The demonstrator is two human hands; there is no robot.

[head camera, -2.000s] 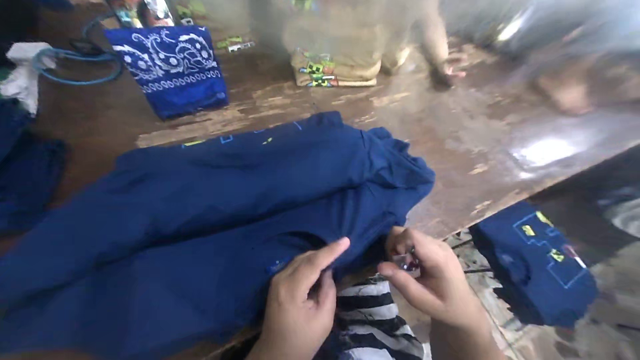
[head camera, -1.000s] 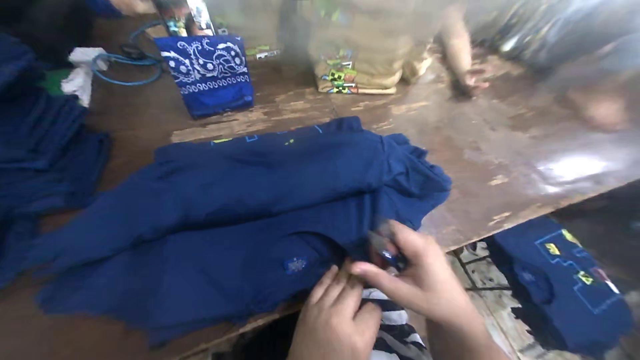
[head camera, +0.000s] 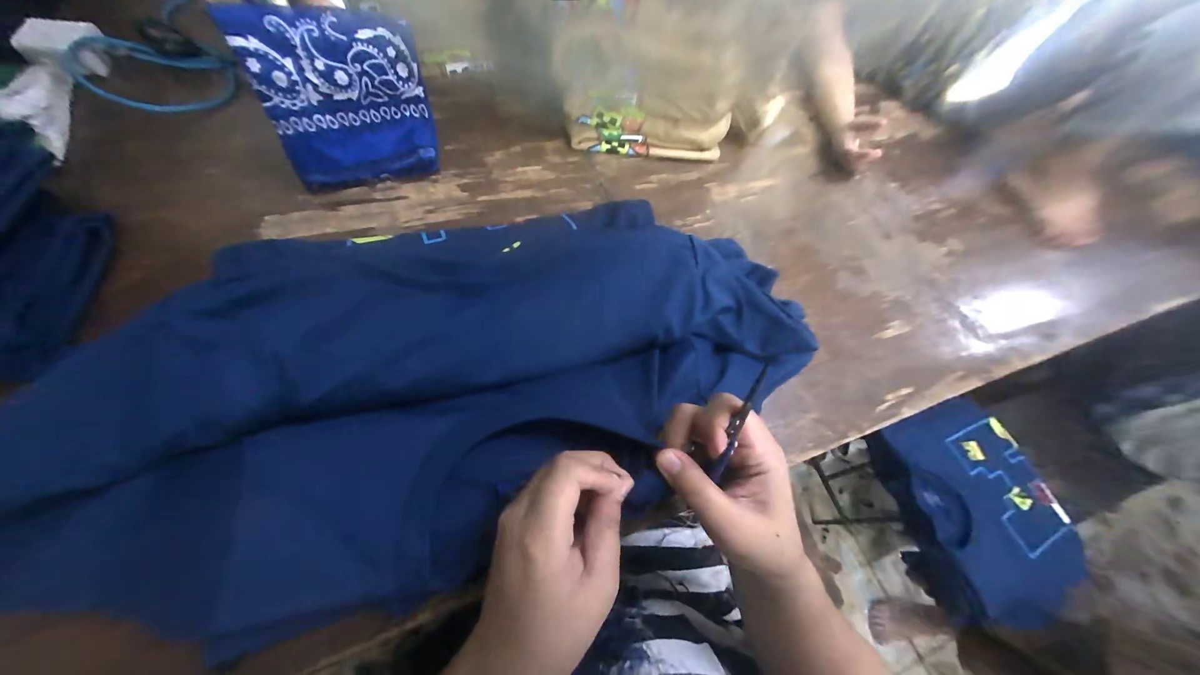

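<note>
A navy blue T-shirt [head camera: 375,375] lies in folds over the wooden table, its neckline facing me. At the neckline's right side, my right hand [head camera: 736,478] pinches the collar between thumb and finger. That same hand also holds small dark thread snips or scissors [head camera: 741,422], whose tip points up and away. Just left of it, my left hand [head camera: 567,525] has thumb and forefinger brought together at the collar's lower edge; whether cloth or thread is between them cannot be told.
Behind the shirt stands a blue paisley cloth bag [head camera: 337,103]. Tan folded garments [head camera: 647,122] and another person's hand [head camera: 855,141] are at the far side. More navy clothing [head camera: 47,272] lies left. A printed navy shirt [head camera: 994,516] sits below the table's right edge.
My hands, close together at the collar a second ago, are now slightly apart. The snips, blurred before, now show pointing upward in my right hand.
</note>
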